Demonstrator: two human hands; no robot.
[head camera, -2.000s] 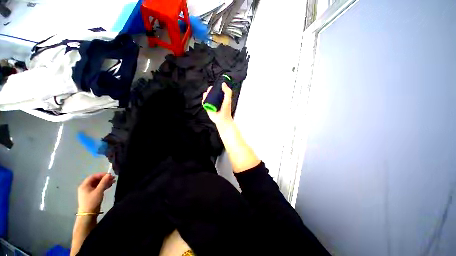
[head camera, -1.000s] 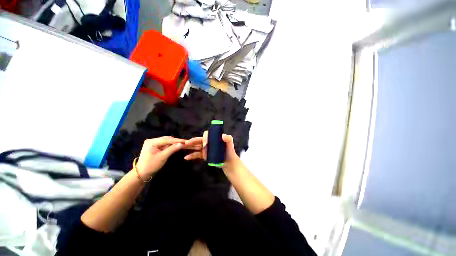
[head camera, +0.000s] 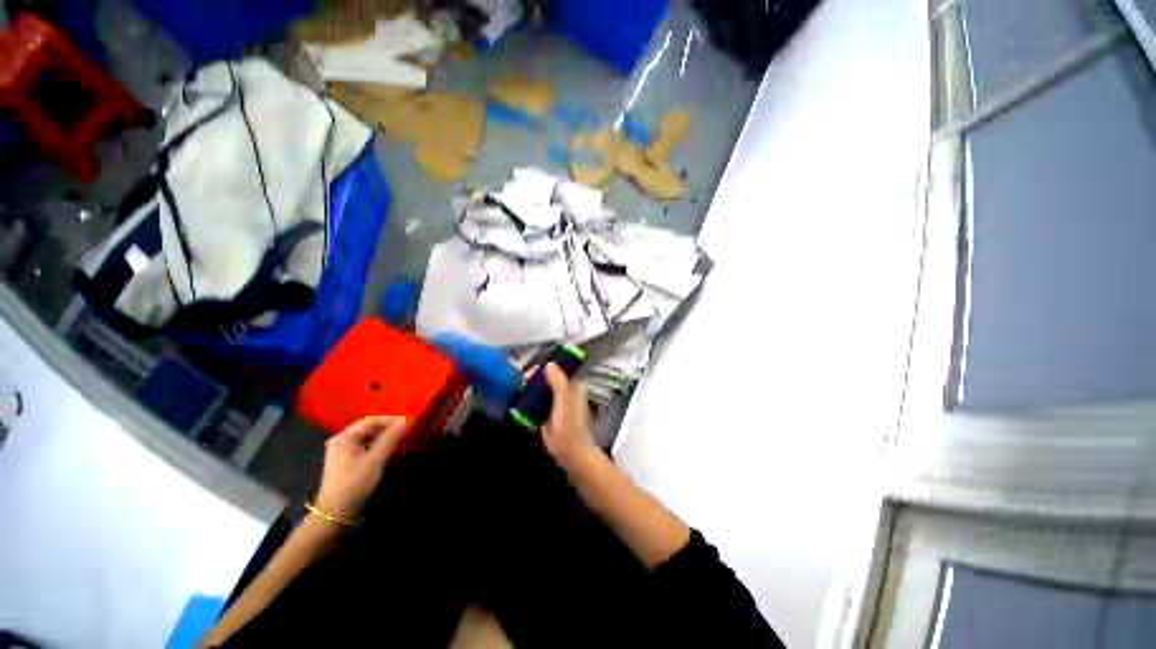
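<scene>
My right hand (head camera: 571, 421) is closed around a dark thread cone (head camera: 548, 388) with bright green ends, held tilted low in front of me. My left hand (head camera: 355, 467), with a thin gold bangle at the wrist, is to the left of it, in front of the red stool. Its thumb and fingertips are close together. No thread can be made out between the two hands, and I cannot see if the fingertips pinch anything.
The red stool (head camera: 378, 380) is close ahead. Beyond are a heap of white papers or pieces (head camera: 533, 279) and a blue crate (head camera: 359, 235) with white dark-piped garments. White table (head camera: 114, 488) at left, white wall (head camera: 786, 228) at right.
The view has moved forward past the black cloth heap to the stool and white heap. My hands have moved apart, and the cone has tilted from upright, still in my right hand.
</scene>
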